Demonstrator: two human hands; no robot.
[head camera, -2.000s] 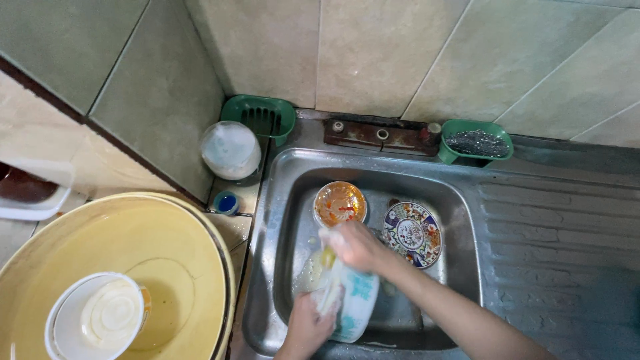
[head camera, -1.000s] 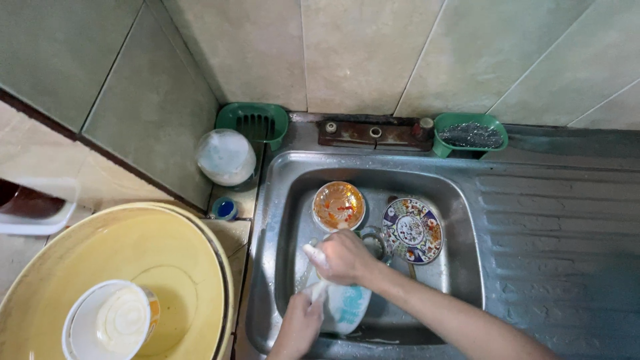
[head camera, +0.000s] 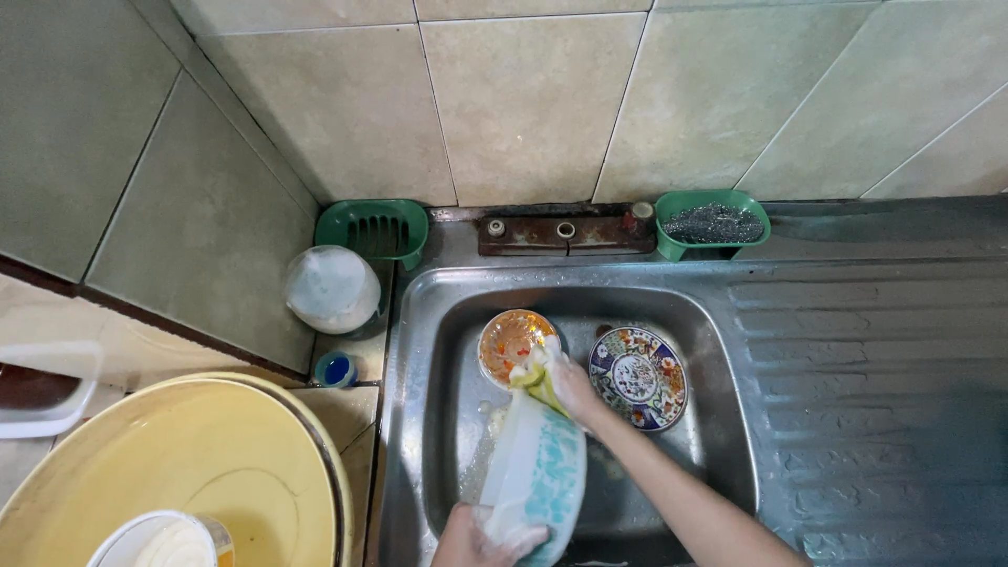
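Observation:
Over the metal sink basin [head camera: 457,315], my left hand [head camera: 492,539] grips the lower end of a white bowl with a turquoise pattern [head camera: 551,472], which is tilted on its side. Soapy foam covers parts of both hands. My right hand [head camera: 568,386] presses a yellow-green sponge or cloth [head camera: 542,386] on the bowl's upper end. Behind that hand, an orange-stained dish [head camera: 508,339] rests in the basin. A saucer with a blue, white and orange floral pattern [head camera: 638,378] lies in the basin, right of my right hand.
A yellow basin [head camera: 236,441] with a white tub [head camera: 157,543] stands at left. Near the wall are a green soap dish [head camera: 370,220], a round container [head camera: 335,287], a blue-filled cup [head camera: 336,368], a rusty tap base [head camera: 524,236] and a green holder [head camera: 673,250] with metal scourers [head camera: 713,224]. The ribbed drainboard [head camera: 882,378] extends right.
The hands were close together at the bowl one second ago; now they are apart at its two ends. More of the bowl's patterned side shows, and the yellow-green sponge or cloth is now visible.

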